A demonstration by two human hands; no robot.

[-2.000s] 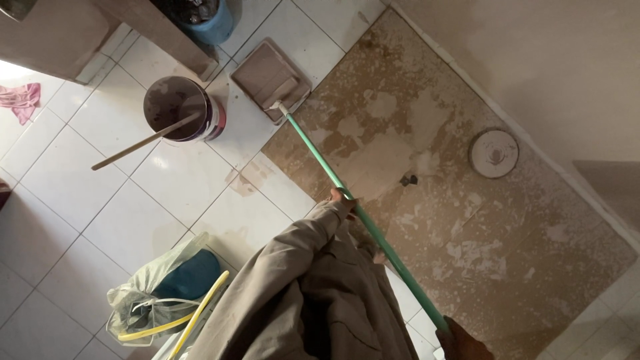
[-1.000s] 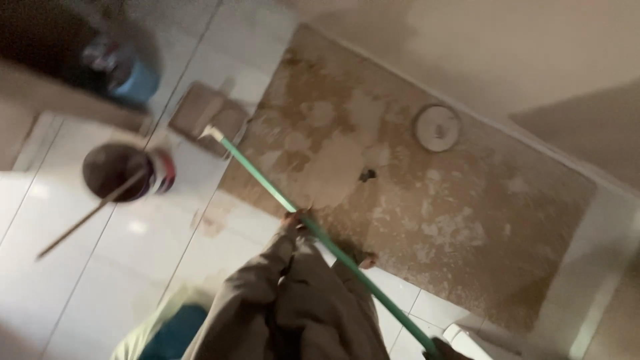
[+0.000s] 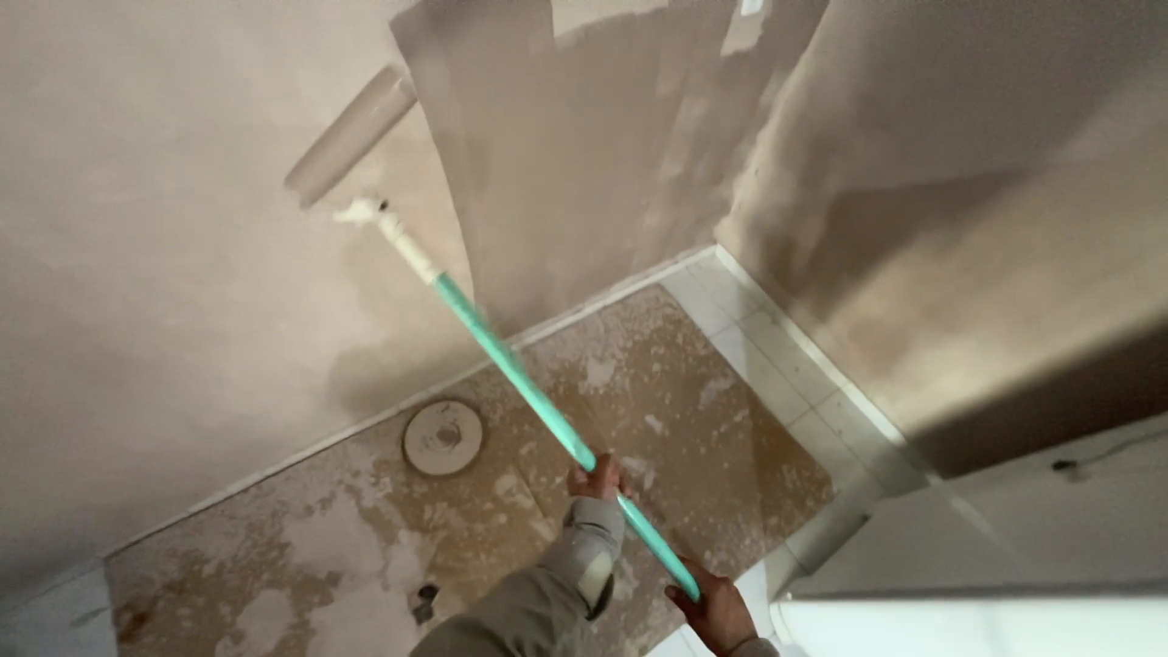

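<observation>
A green extension pole (image 3: 520,370) runs diagonally up to a paint roller (image 3: 351,137), whose brownish sleeve is at or close to the wall (image 3: 182,182). Around the pole's middle my left hand (image 3: 599,478) is closed. My right hand (image 3: 716,607) grips its lower end. To the right of the roller, a darker, wet-looking band of paint (image 3: 547,146) covers the wall, with lighter patches near the top. Whether the sleeve touches the wall cannot be told for certain.
Below the wall lies a paint-spattered brown floor covering (image 3: 639,411) with a round whitish lid or disc (image 3: 443,438) and a small dark object (image 3: 424,602) on it. White tiles (image 3: 794,383) border it. A white-edged surface (image 3: 985,625) stands at lower right.
The roller has gone from the paint tray on the floor up to the wall. My view has swung to the wall and corner; the bucket and tray are out of sight.
</observation>
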